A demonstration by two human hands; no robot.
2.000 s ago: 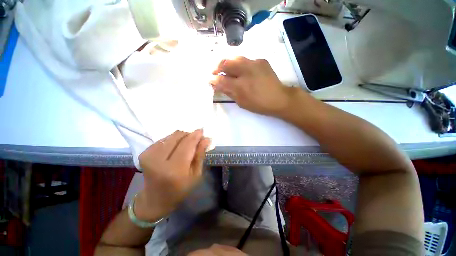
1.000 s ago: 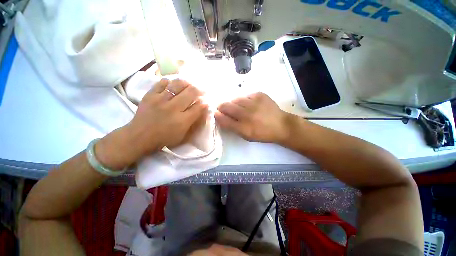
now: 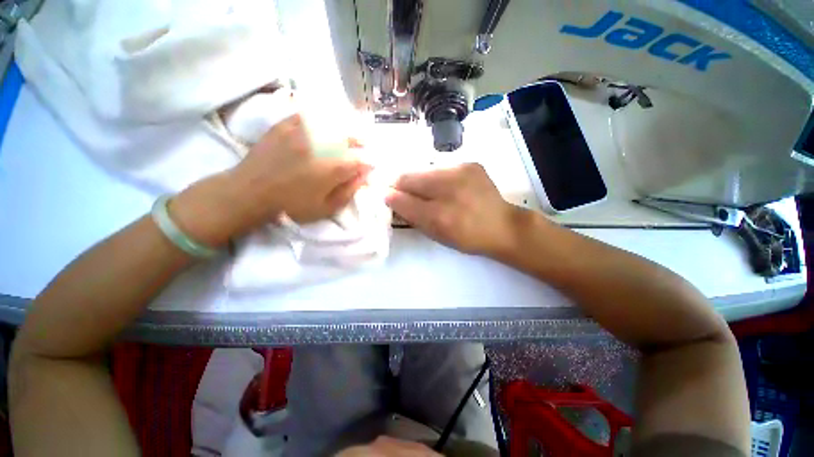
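Observation:
The cream garment body lies bunched on the table left of the needle, and part of it spreads under my left hand towards the front edge. My left hand grips the cloth with bent fingers, just left and in front of the presser foot. My right hand has its fingertips together at the right edge of the cloth, in the bright lamp glare. Glare hides whether the right fingertips pinch the cloth. The white machine head with "JACK" lettering stands behind my hands.
A smartphone lies on the machine bed. Fabric scissors lie at the right end of the table. The ruler-marked edge runs in front. Below are a red stool, a white basket and a black cord.
My left hand has moved from the front edge up beside my right hand near the needle, and the cloth now lies folded beneath it. The view has shifted, showing more of the machine head.

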